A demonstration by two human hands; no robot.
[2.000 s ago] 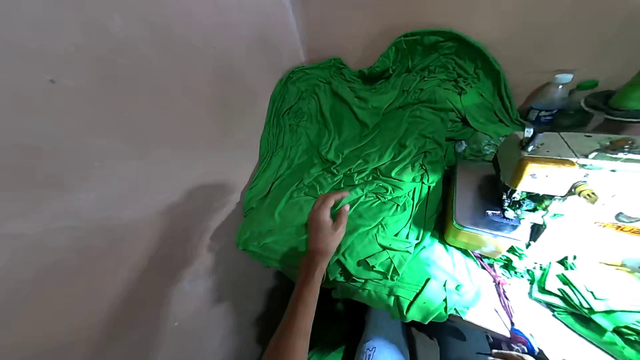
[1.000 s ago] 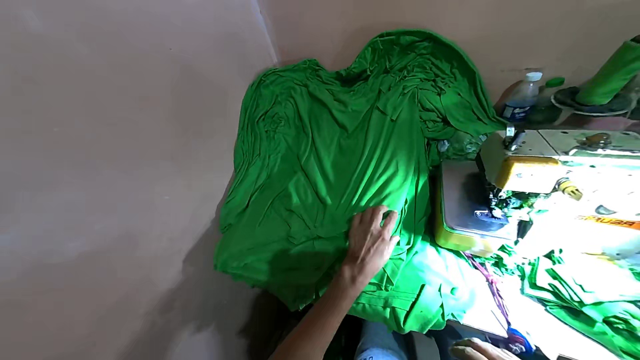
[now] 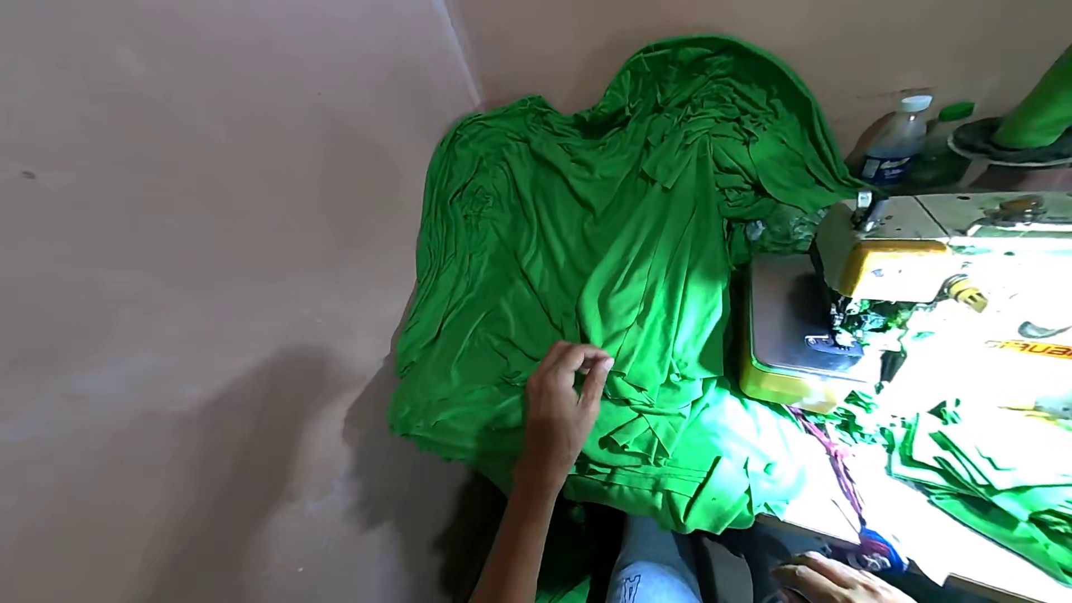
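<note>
A heap of green knit fabric pieces (image 3: 536, 276) is spread left of the sewing machine (image 3: 921, 243), reaching up to the wall. Over its lower part is my left hand (image 3: 569, 398), thumb and forefinger tips close together near the cloth; whether a fold is pinched between them cannot be told. My right hand (image 3: 837, 579) lies low at the bottom edge, beside the table's front edge and partly cut off by the frame; what its fingers touch is hidden.
Strips of green cloth (image 3: 988, 486) lie on the table right of the machine. Pink cords (image 3: 837, 469) hang to a blue object (image 3: 879, 548) at the table edge. Plastic bottles (image 3: 900, 142) and a green thread cone (image 3: 1038, 105) stand behind. A wall (image 3: 209, 251) borders the left.
My left hand has shifted over the lower part of the green fabric, and the cloth around it is smoother in its middle than two seconds ago. More of my right hand shows at the bottom.
</note>
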